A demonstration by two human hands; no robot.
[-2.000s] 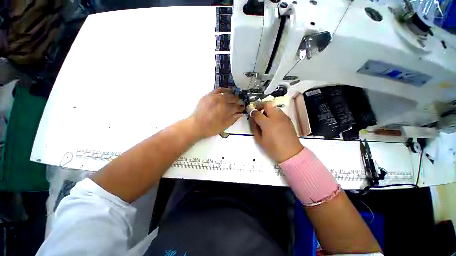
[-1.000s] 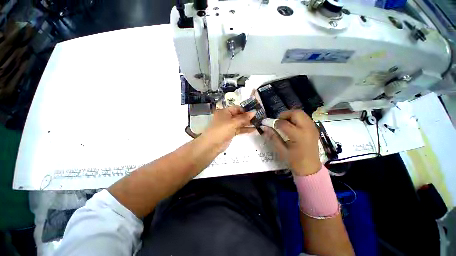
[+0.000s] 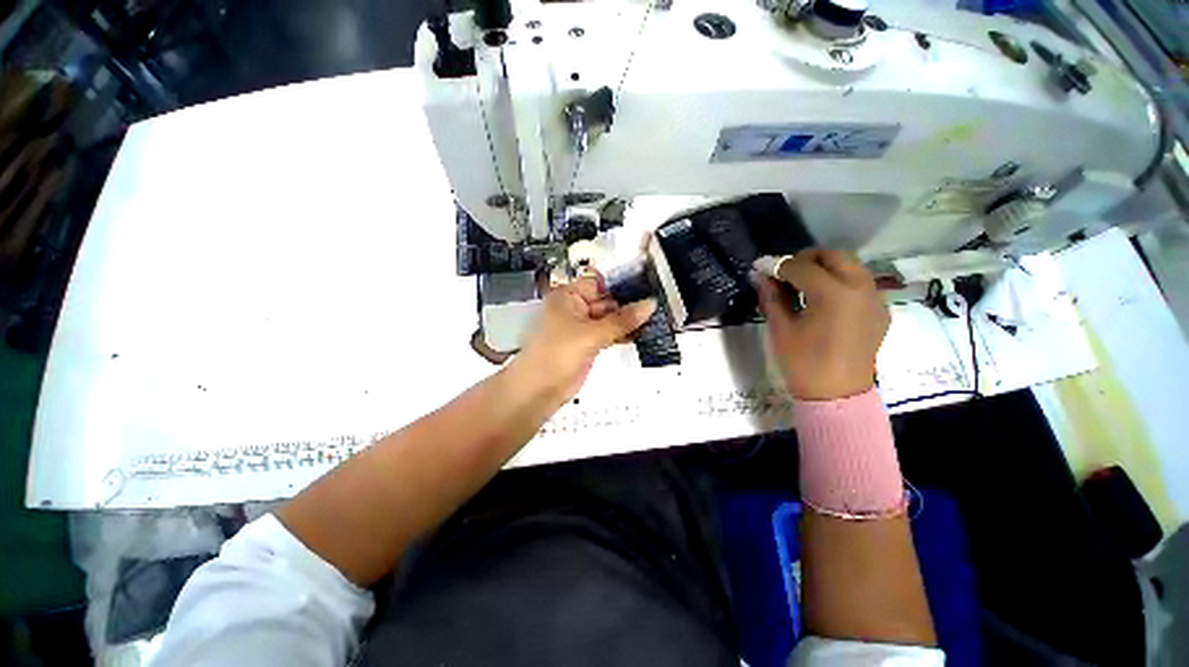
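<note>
My left hand (image 3: pixel 587 323) holds a black care label (image 3: pixel 657 336) between thumb and fingers, right of and in front of the needle; the label hangs towards the table's front. My right hand (image 3: pixel 822 319) is at the right side of the label stacks (image 3: pixel 711 267), with its fingertips on or just over the black labels; whether it grips one I cannot tell. A pale band (image 3: pixel 780 267) shows on a finger. The sewn label chain (image 3: pixel 485 255) lies left of the presser foot (image 3: pixel 535 255), partly hidden by the machine head.
The white sewing machine (image 3: pixel 939 143) spans the back. The white table (image 3: pixel 248 300) has a printed ruler along its front edge. A pale holder edge (image 3: pixel 668 282) stands beside the stacks. A black cord (image 3: pixel 941 396) lies at right. A blue bin (image 3: pixel 789 547) is below right.
My hands have moved apart. My left hand has come away from the needle with a label, and my right hand has moved right to the stacks. The view has shifted right.
</note>
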